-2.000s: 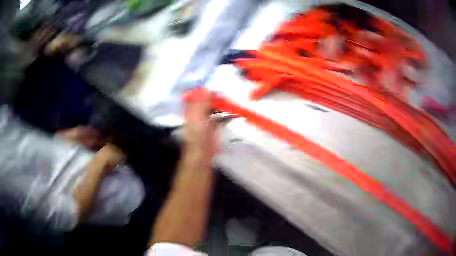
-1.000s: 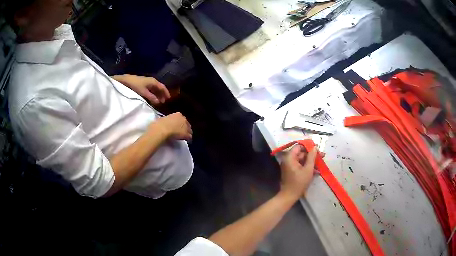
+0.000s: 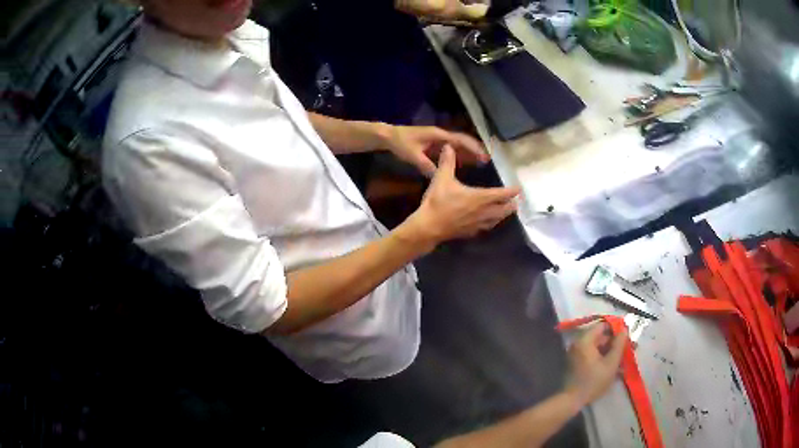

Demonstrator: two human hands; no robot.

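Note:
My left hand (image 3: 597, 363) is at the near left corner of the pale tabletop (image 3: 688, 367). It holds an orange-red fabric strip (image 3: 642, 398) near its end; a short end sticks out to the left past the fingers, and the rest runs down along the table out of the picture. Grey metal folder pieces (image 3: 624, 293) lie on the table just beyond the hand. A thick stack of orange-red strips (image 3: 743, 337) lies to the right. My right hand is out of the picture.
A person in a white shirt (image 3: 197, 188) stands at the left, both hands raised. Another person's hand (image 3: 445, 9) shows at the top. The neighbouring table (image 3: 561, 171) holds dark fabric pieces (image 3: 526, 87), black-handled scissors (image 3: 663, 131) and a green plastic bag (image 3: 624, 35).
The view has swung left, so the table and my left hand sit further right and lower. The other person's hands have risen and spread. My left hand still holds the strip.

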